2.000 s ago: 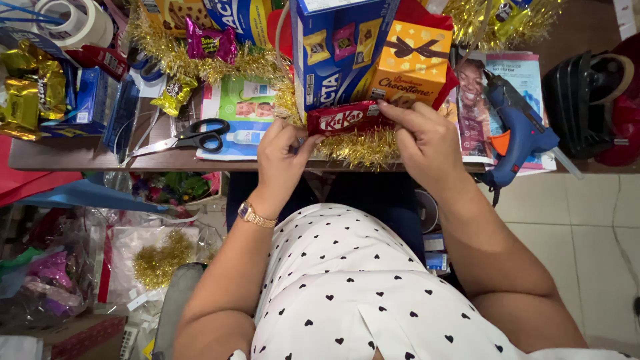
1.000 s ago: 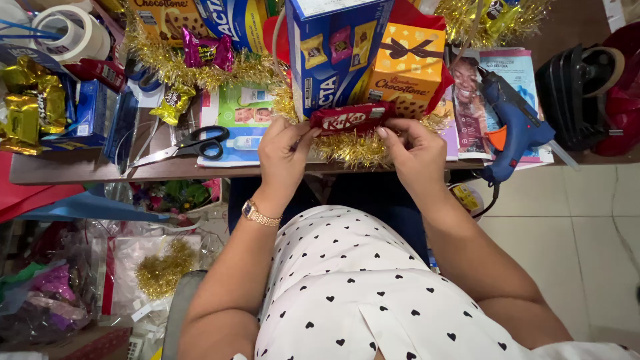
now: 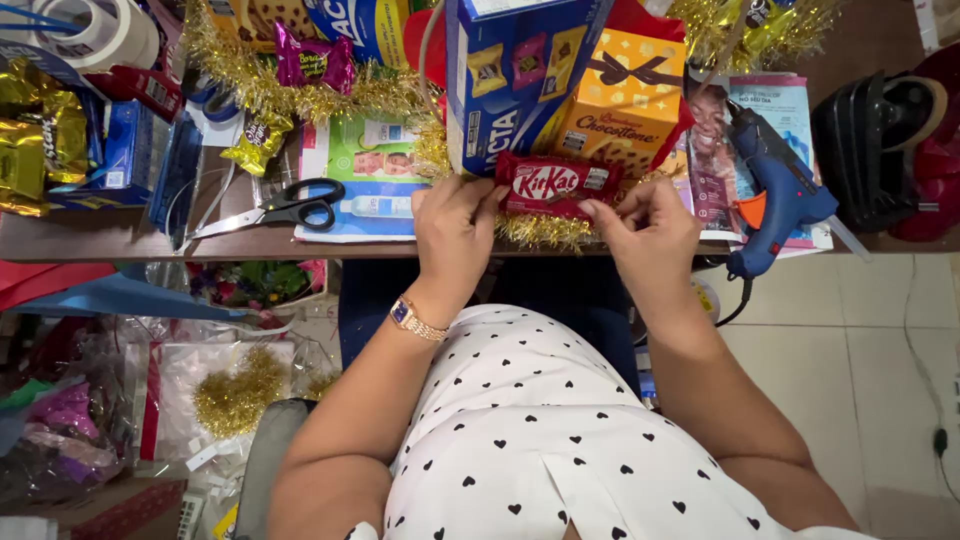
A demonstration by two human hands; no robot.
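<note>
A red KitKat packet [image 3: 551, 185] lies level in front of a blue Lacta box [image 3: 517, 75] and an orange Chocottone box [image 3: 624, 101]. My left hand [image 3: 459, 236] pinches the packet's left end between thumb and fingers. At its lower right edge my right hand [image 3: 651, 232] has its thumb on the packet, fingers curled; the fingertips are partly hidden. Gold tinsel [image 3: 547, 231] shows just below the packet, along the table's front edge.
Black-handled scissors [image 3: 300, 208] lie on a magazine at the left. A blue glue gun [image 3: 780, 187] rests on another magazine at the right. Tape rolls [image 3: 112, 37] and gold-wrapped sweets [image 3: 45, 142] crowd the far left; a tinsel-trimmed arrangement [image 3: 315, 94] stands behind the scissors.
My right hand has shifted from the packet's upper right corner to its lower right edge. My left hand stays at the left end.
</note>
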